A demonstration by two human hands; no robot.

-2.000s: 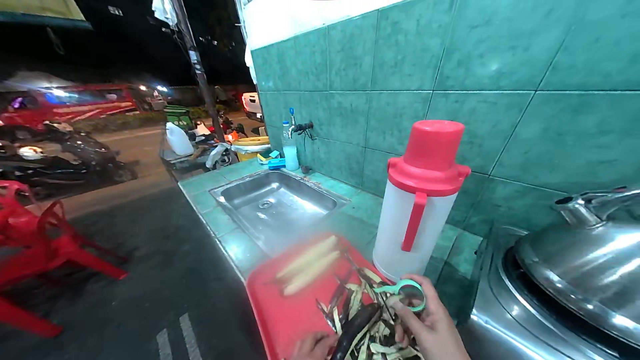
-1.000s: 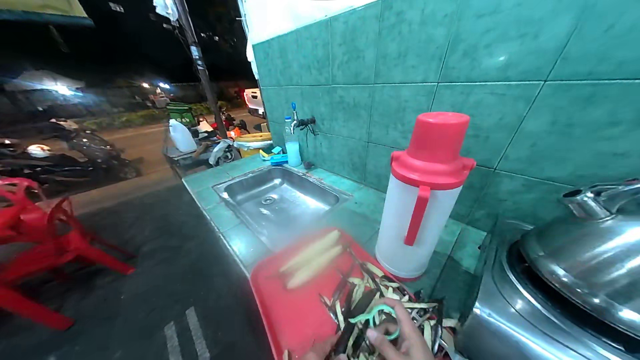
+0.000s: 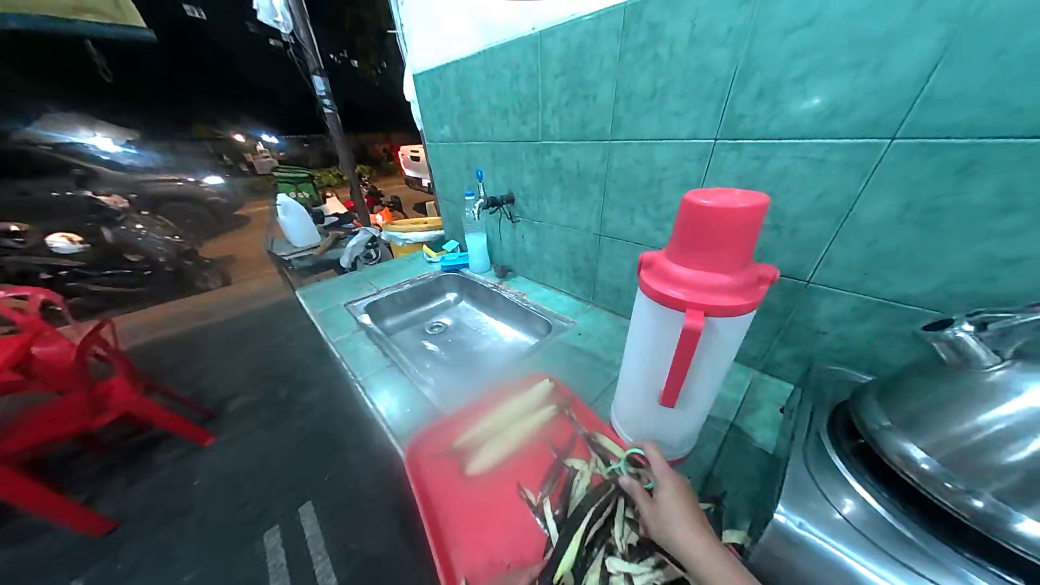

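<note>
My right hand grips a green-handled peeler above a red plastic tray. Under it lies a heap of dark and pale peel strips. A dark, partly peeled long vegetable, perhaps a plantain or eggplant, slants through the heap. My left hand shows only as a blurred sliver at the bottom edge, by that vegetable's lower end; its grip is hidden. Two pale peeled pieces rest side by side at the tray's far end.
Beyond the tray is a steel sink in a green tiled counter. A white jug with red lid stands right of the tray. A steel kettle sits at the right. A bottle stands near the tap. Red chairs are left.
The right hand with the peeler has moved up and right from where it was one second ago, over the peels. On the road, the red vehicle seen at first is gone and a dark car shows.
</note>
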